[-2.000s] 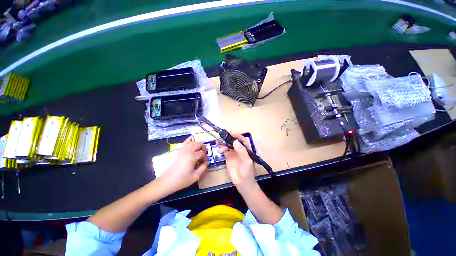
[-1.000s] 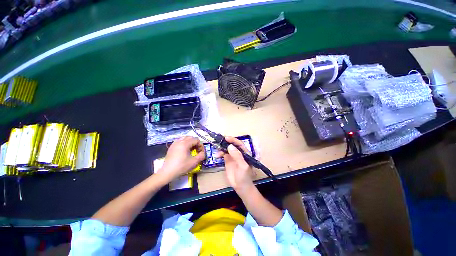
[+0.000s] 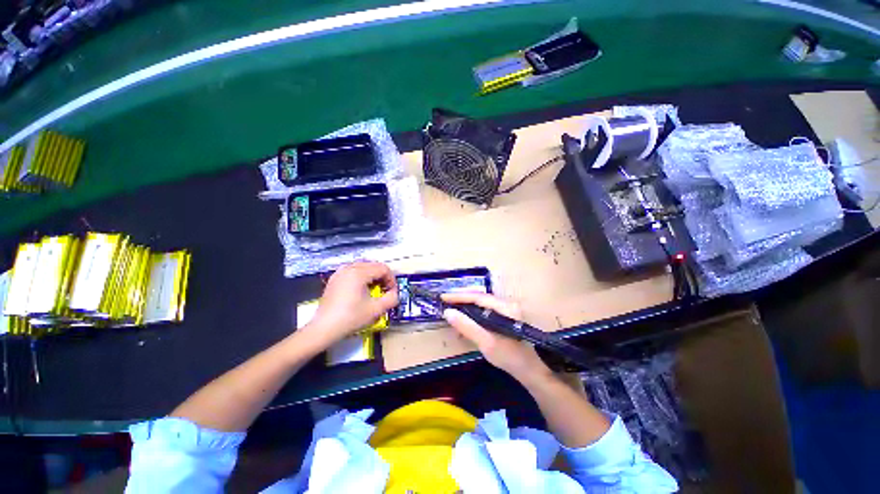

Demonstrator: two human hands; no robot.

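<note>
A black phone-like unit (image 3: pixel 463 282) lies on the tan cardboard mat between my hands. My right hand (image 3: pixel 492 326) holds the black soldering iron (image 3: pixel 521 330), its front end low over the unit's left end, where the board is. My left hand (image 3: pixel 355 299) is at the unit's left edge, its fingertips pinched by the yellow edge of a pouch battery (image 3: pixel 349 349). The battery lies partly under this hand. The fingers hide whether they grip the battery or its leads.
Two more units (image 3: pixel 338 209) lie on bubble wrap behind. A fan (image 3: pixel 465 159) and a black box (image 3: pixel 613 227) with a solder spool (image 3: pixel 625 138) stand beyond. Batteries (image 3: pixel 96 275) are stacked left. Bubble wrap (image 3: pixel 772 198) is heaped right. A cardboard box (image 3: pixel 733 386) is below the bench.
My right hand has shifted right and lowered, and the iron has swung flatter, its tip now over the board. My left hand has come off the battery's middle to the unit's edge. Belt items have moved right.
</note>
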